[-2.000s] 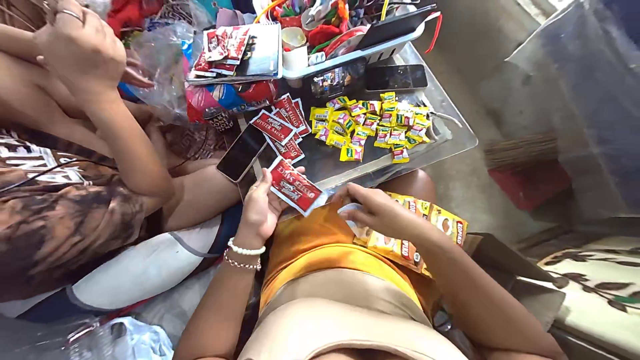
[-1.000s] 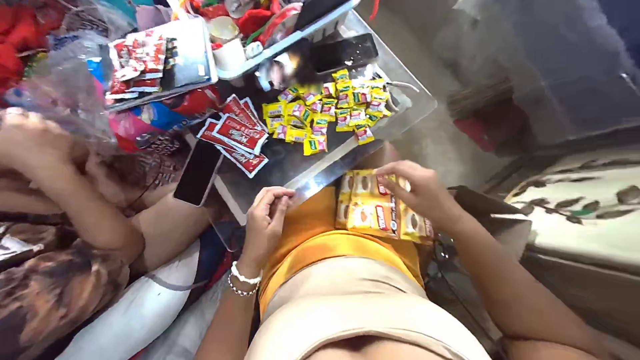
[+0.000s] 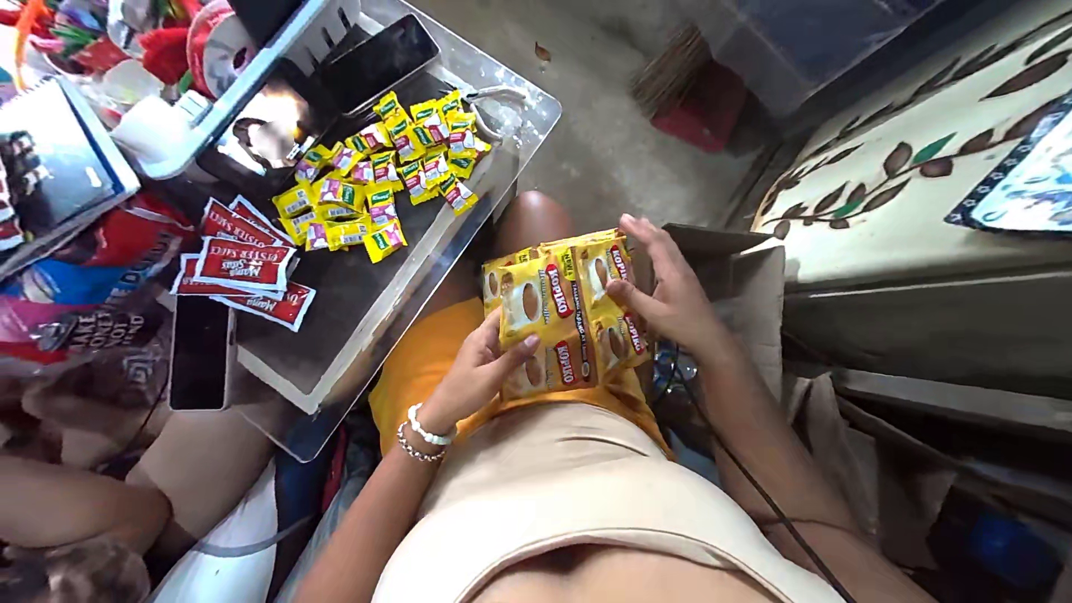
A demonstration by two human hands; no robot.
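Note:
Yellow Kopiko coffee sachets (image 3: 548, 322), joined in strips, lie over my lap between my two hands. My left hand (image 3: 479, 368), with a white bracelet and a chain bracelet, grips their lower left edge between thumb and fingers. My right hand (image 3: 670, 289) holds the upper right edge, thumb on top. On the low table, small yellow seasoning packets (image 3: 339, 197) lie in a loose pile. Red oyster sauce sachets (image 3: 244, 264) lie fanned out left of them, close to a dark phone (image 3: 199, 356) at the table's edge.
A second phone (image 3: 381, 63) and a pale plastic tray (image 3: 243, 79) are at the table's back. Another person's leg (image 3: 209, 452) is at the left. A cardboard box (image 3: 758, 276) stands to my right, and a broom (image 3: 670, 71) and red dustpan (image 3: 705, 105) lie beyond.
Two seconds ago my left hand held a red sachet; one second ago it was empty. It now grips the coffee sachets, which have come up between both hands. The view has shifted.

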